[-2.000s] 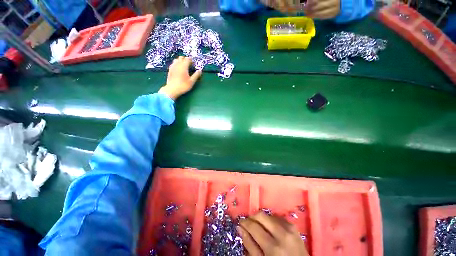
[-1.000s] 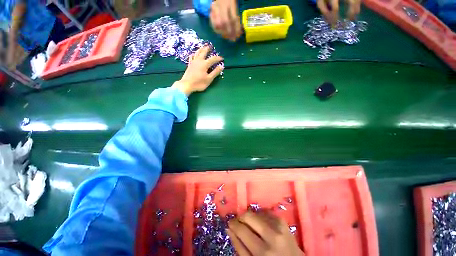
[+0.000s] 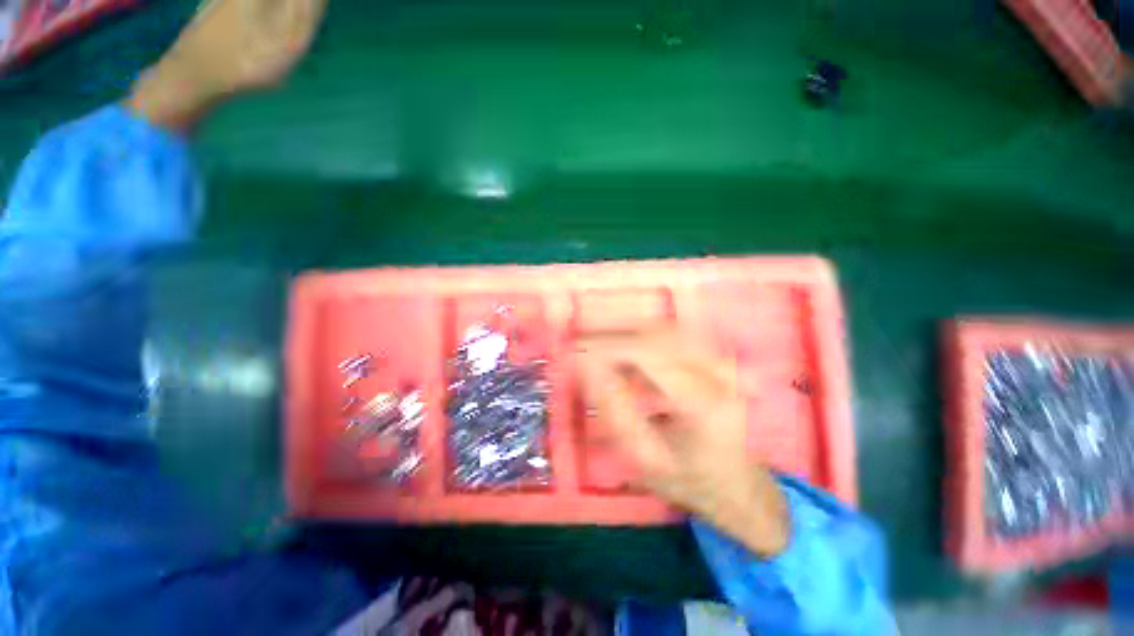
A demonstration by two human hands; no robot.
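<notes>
The salmon-red parts tray lies in front of me on the green surface. Its two left wells hold loose shiny metal fittings. My right hand is over the third well, blurred, with its fingers pointing up and left; whether it holds something cannot be told. My left hand is at the top left over the green surface, blurred and partly cut off by the upper edge; its fingers and anything in them are unclear.
A second red tray, densely filled with silver parts, stands to the right. A small black object lies on the green surface farther off. Parts of other red trays show at the top left and top right.
The view has tipped down, so the tray shows whole and the silver heaps and yellow box have left the picture. My left hand has come away from the heap. My right hand has shifted off the filled well.
</notes>
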